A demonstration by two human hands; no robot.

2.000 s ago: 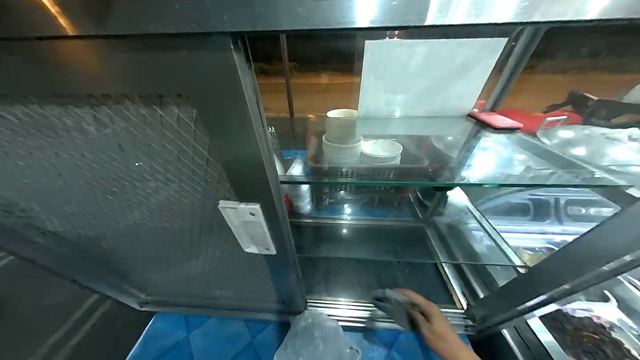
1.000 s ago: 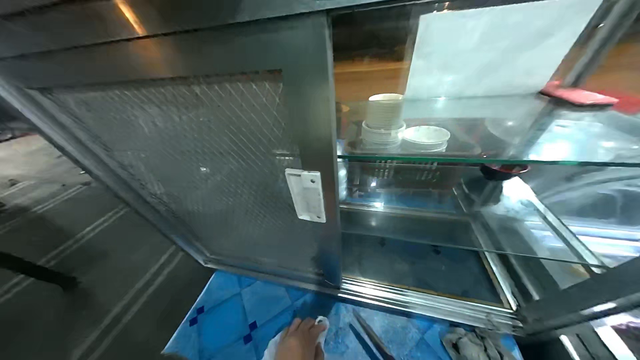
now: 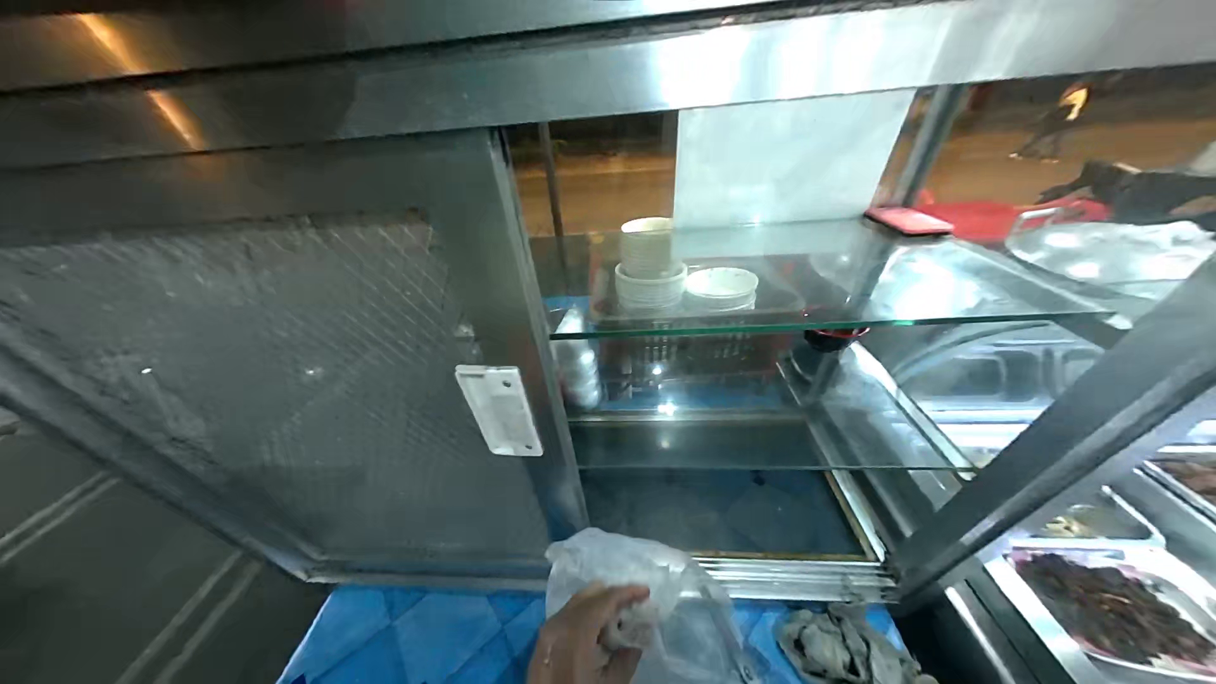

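My left hand (image 3: 584, 635) is at the bottom centre, its fingers closed on a crumpled clear plastic bag (image 3: 655, 594). The bag spreads up and to the right from the fingers, over the blue patterned surface (image 3: 380, 632) and in front of the lower door track. What the bag holds, if anything, cannot be made out. To its right lies a bunched grey cloth (image 3: 850, 646), apart from the hand. My right hand is out of view.
A metal-framed sliding door (image 3: 285, 380) with a white handle (image 3: 499, 410) covers the cabinet's left. Stacked white bowls (image 3: 649, 275) and a red flat object (image 3: 909, 221) sit on the upper glass shelf (image 3: 807, 328). Trays of dark food (image 3: 1111, 608) are at right.
Two seconds ago a hand held the grey cloth at the door track; one second ago the cloth lay on the blue surface. The plastic bag is now raised and spread out in my left hand.
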